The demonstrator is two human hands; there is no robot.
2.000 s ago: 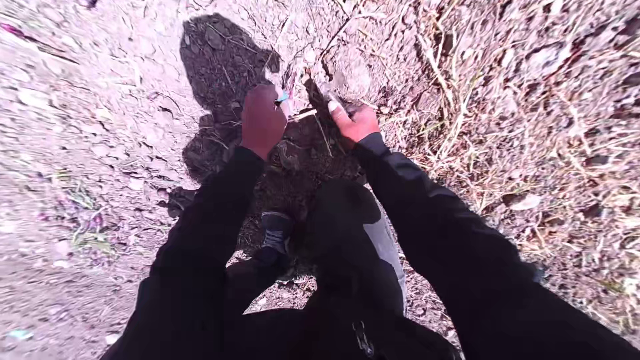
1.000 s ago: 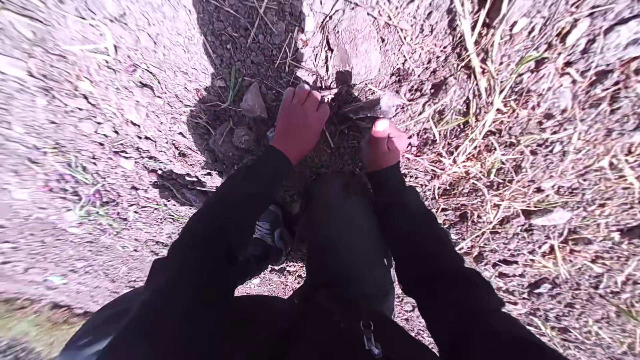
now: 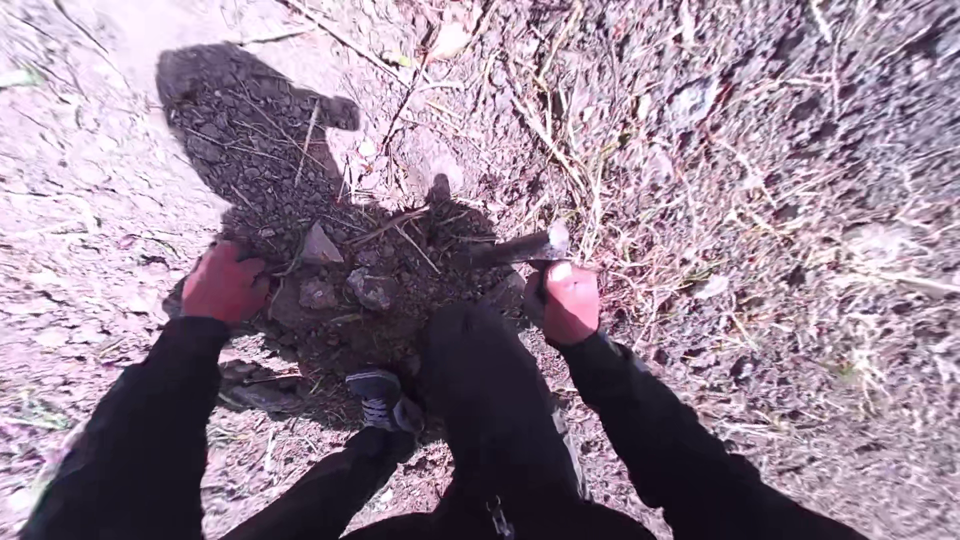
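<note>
My right hand [image 3: 571, 302] is closed around the handle end of a dark, flat-bladed tool [image 3: 514, 249], whose exact kind I cannot tell; its blade points left, low over the shaded soil. At the left edge of my shadow, my left hand [image 3: 225, 286] is down at the ground with its fingers bent, touching soil or a thin stem; whether it holds anything is unclear. Between the hands lie a pointed stone [image 3: 320, 246], a rounded clod [image 3: 318, 293] and a pale rough stone [image 3: 370, 289]. Dry twigs [image 3: 390, 225] lie just above them.
Dry grass and straw [image 3: 720, 247] cover the ground at the right. My shoe [image 3: 377, 397] and bent knee [image 3: 472, 330] are close below the stones. A long twig [image 3: 345, 45] lies at the top. Green weeds [image 3: 34, 412] grow at the far left.
My left hand has moved left, away from my right hand, and now rests beyond the pointed stone. The hands were close together in both earlier frames.
</note>
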